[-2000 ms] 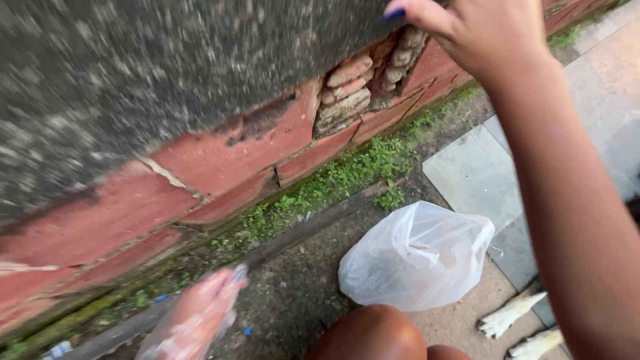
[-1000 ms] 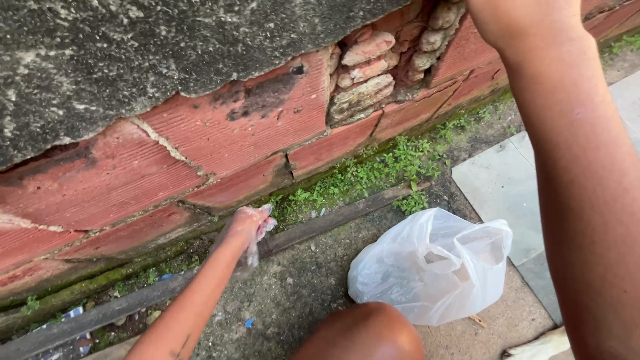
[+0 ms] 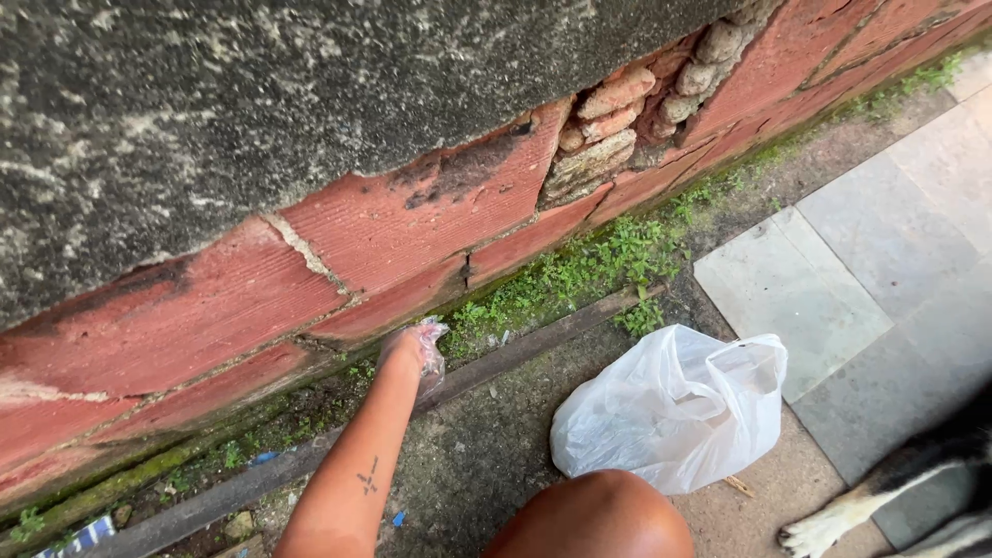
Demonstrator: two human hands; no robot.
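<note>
My left hand [image 3: 415,353], wrapped in a clear plastic film or glove, reaches down to the mossy strip at the foot of the brick wall [image 3: 418,225]. Small green weeds [image 3: 573,271] grow just right of its fingertips. The fingers are mostly hidden by the plastic and the wrist, so whether they hold anything does not show. A white plastic bag [image 3: 666,411] stands on the ground to the right of that hand, its handles upward. My right hand is out of view.
A dark narrow strip [image 3: 535,341] runs along the wall base. Rough grey plaster [image 3: 232,101] overhangs the bricks. Stone tiles [image 3: 798,294] lie at right, with an animal's white paw [image 3: 821,531] at lower right. Blue scraps [image 3: 398,518] lie on the ground. My bent knee [image 3: 597,519] is close below the bag.
My left hand has moved up and right to the wall's foot, near the weeds. My right hand and forearm, raised before the wall earlier, have left the view.
</note>
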